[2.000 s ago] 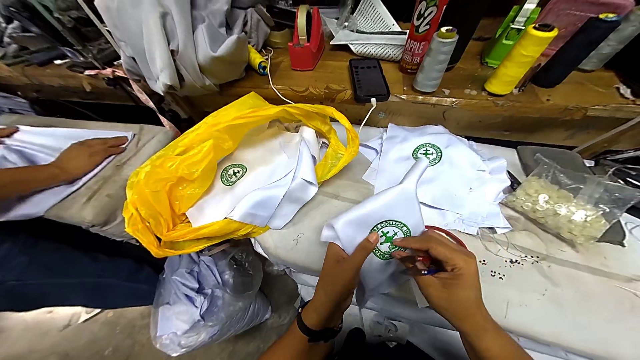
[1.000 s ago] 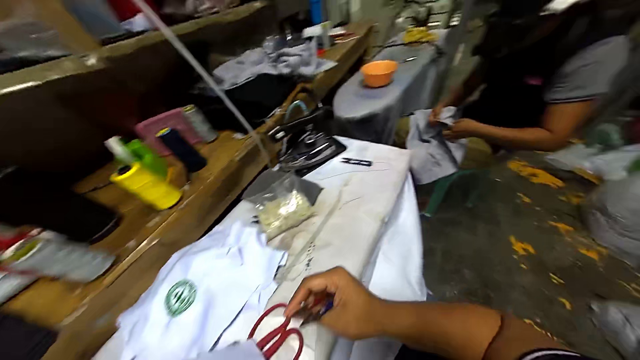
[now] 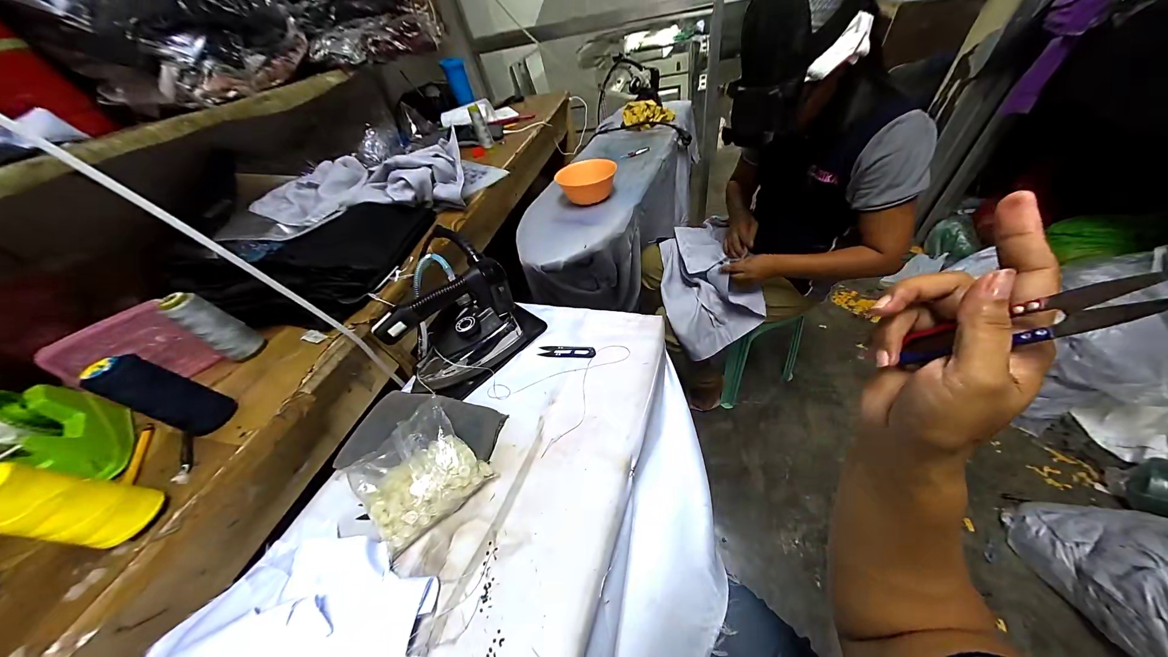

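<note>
My right hand (image 3: 976,356) is raised at the right of the head view, closed around small thread snips (image 3: 1077,306) with red and blue on their sides; their two blades point right. My left hand is out of view. At the lower left, white fabric pieces (image 3: 319,593) lie on the cloth-covered ironing table (image 3: 584,456). A clear plastic bag of pale buttons (image 3: 424,484) rests beside them, partly on a grey pad (image 3: 365,429). Another pair of dark thread snips (image 3: 568,351) lies near loose thread, right of a black steam iron (image 3: 470,319).
A seated person (image 3: 812,201) handles grey fabric (image 3: 707,292) beyond the table. An orange bowl (image 3: 586,182) stands on another padded table. Thread cones, yellow (image 3: 82,506), navy (image 3: 157,394) and grey (image 3: 212,326), lie on the wooden bench at left. Filled plastic bags (image 3: 1095,566) sit on the floor.
The view has swung far right. The right hand has risen from the table with the snips; the red-handled scissors beside it one second ago are out of view. The left hand has left the view.
</note>
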